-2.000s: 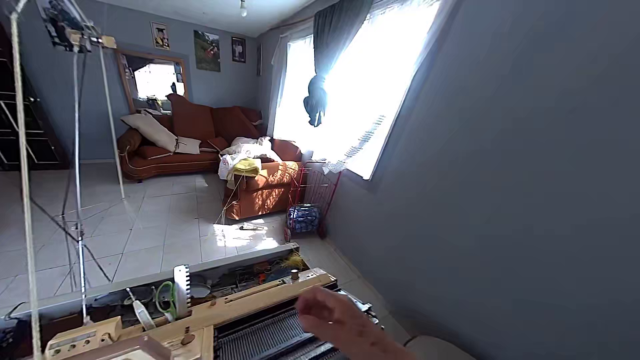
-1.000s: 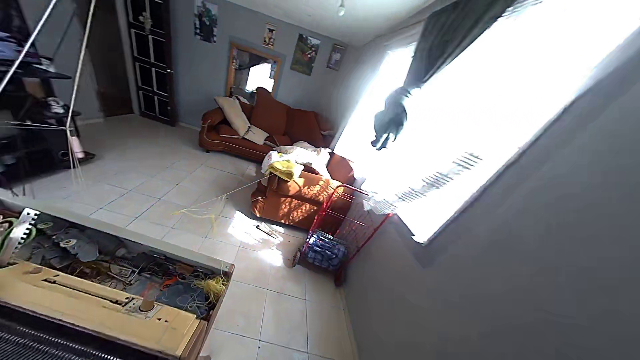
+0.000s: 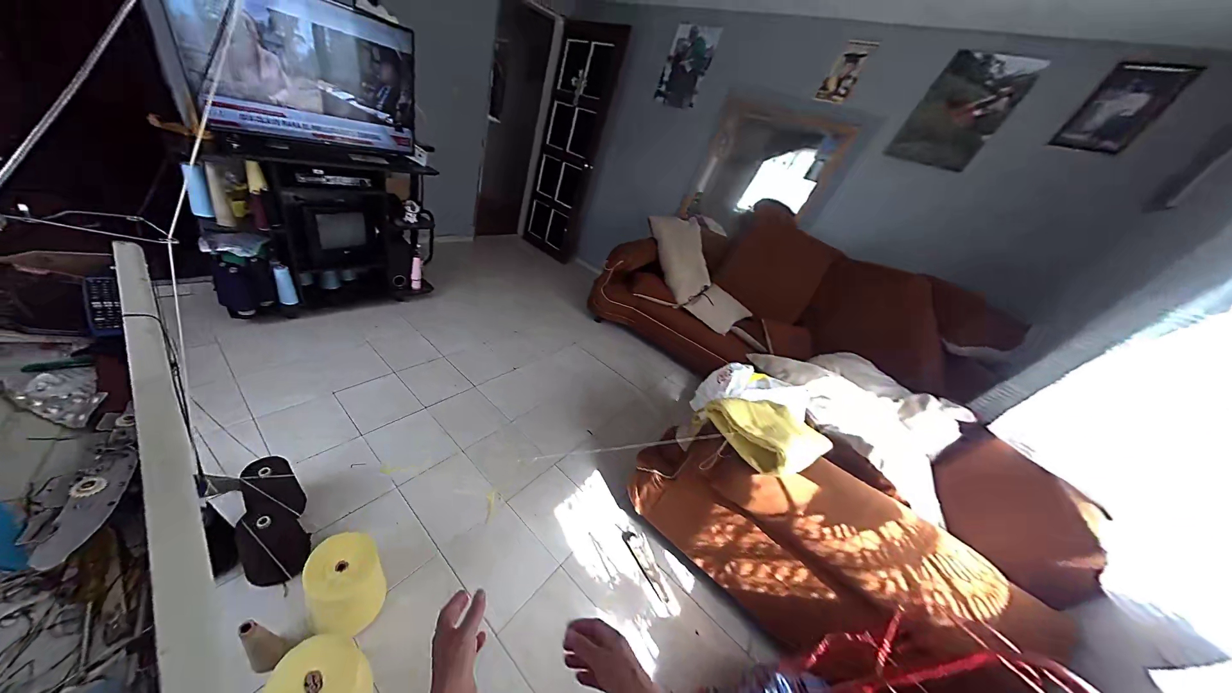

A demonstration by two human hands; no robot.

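Note:
My left hand (image 3: 458, 640) reaches in at the bottom middle, fingers apart and holding nothing. To its right my right hand (image 3: 604, 656) is also empty, its fingers slightly curled. Left of the hands, two yellow yarn cones (image 3: 344, 584) stand on the tiled floor, with a small brown cone (image 3: 260, 646) beside them. Just behind are black yarn cones (image 3: 273, 549). Folded yellow knitted fabric (image 3: 767, 435) lies on the orange sofa (image 3: 760, 568), and a thin strand runs leftward from it.
The table's raised edge (image 3: 168, 481) runs down the left, with tools and tangled yarn inside it. A red metal cart frame (image 3: 895, 664) is at bottom right. A second orange sofa (image 3: 799, 279), a television stand (image 3: 337, 221) and a dark door (image 3: 575, 135) are farther back.
The view has swung left and down. Both hands now show over the floor; two seconds ago one hand was above the knitting machine, and one second ago neither showed.

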